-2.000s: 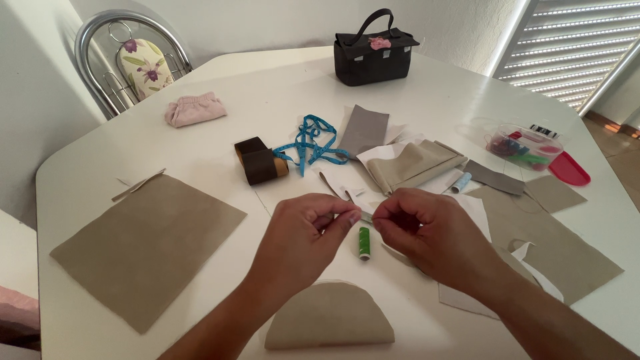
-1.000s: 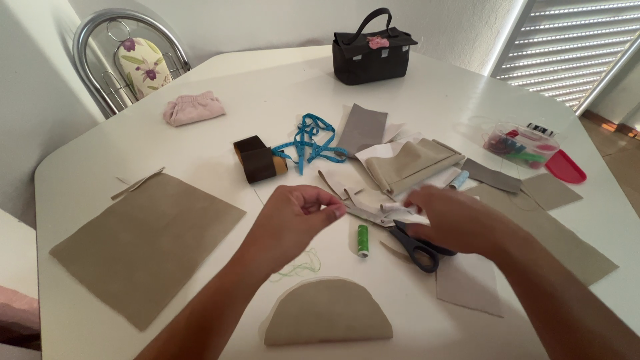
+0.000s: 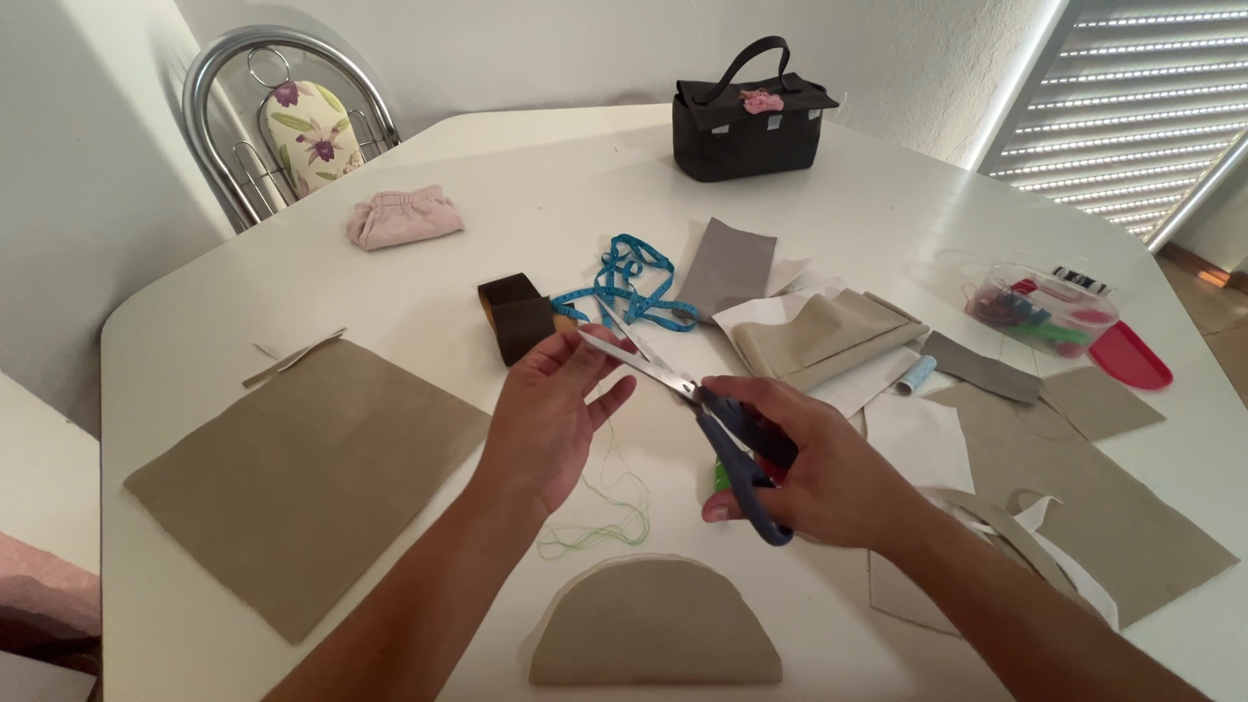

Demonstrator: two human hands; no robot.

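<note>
My right hand (image 3: 809,458) holds a pair of scissors (image 3: 746,458) with dark blue handles, their blades parted and pointing up and left. The blade tips reach my left hand (image 3: 561,409), whose thumb and forefinger are pinched together, seemingly on thread too thin to make out. Loose green thread (image 3: 619,517) trails on the table below. A green thread spool (image 3: 721,475) is partly hidden behind the scissors. Nearest to me lies a beige half-round fabric piece (image 3: 658,629), with a beige fabric panel (image 3: 307,478) to the left.
Beyond my hands are a dark ribbon roll (image 3: 514,317), a blue measuring tape (image 3: 634,283) and folded beige fabric (image 3: 829,336). A light blue spool (image 3: 916,375), a plastic box (image 3: 1043,312) and more fabric (image 3: 1092,507) lie right. A black handbag (image 3: 746,136) and pink cloth (image 3: 405,217) stand farther back.
My right hand has picked up the scissors, which lay by the fabric scraps one second ago, and brought them to my left hand. The green thread now shows more plainly on the table.
</note>
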